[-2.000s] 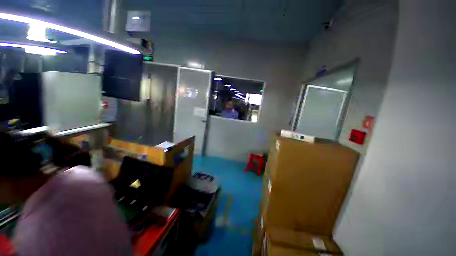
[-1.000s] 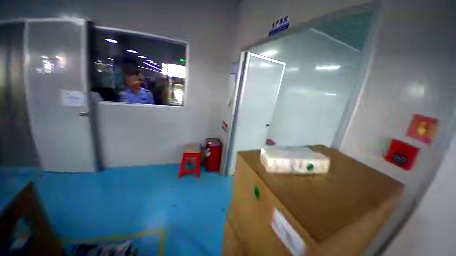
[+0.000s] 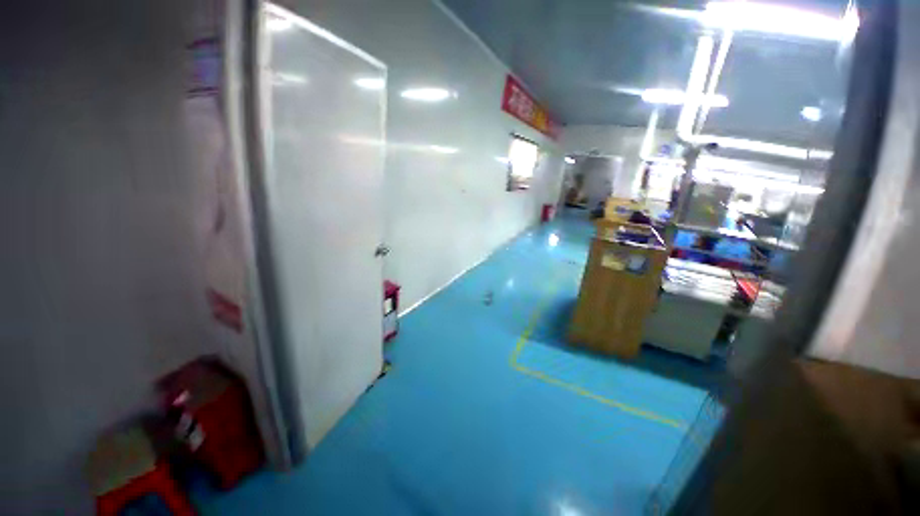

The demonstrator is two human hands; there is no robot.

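Note:
Neither of my hands is in view. Nearest in front of me is a doorway with an open white door (image 3: 328, 227) on its left side, its handle at the door's right edge. A red stool (image 3: 131, 469) stands at the bottom left, cut off by the picture's edge. A red box (image 3: 214, 418) stands beside it against the wall. A brown carton (image 3: 857, 443) shows dark and blurred at the bottom right.
Beyond the doorway lies a blue floor (image 3: 454, 403) with a yellow line. A wooden cabinet (image 3: 615, 302) and a white bench (image 3: 696, 312) stand at the right. A white wall (image 3: 454, 191) with a red banner (image 3: 530, 109) runs along the left.
The view has turned right and moved up to the doorway. The window and closed-off wall have left the picture. The hall beyond the door now shows, and the carton is at the right edge.

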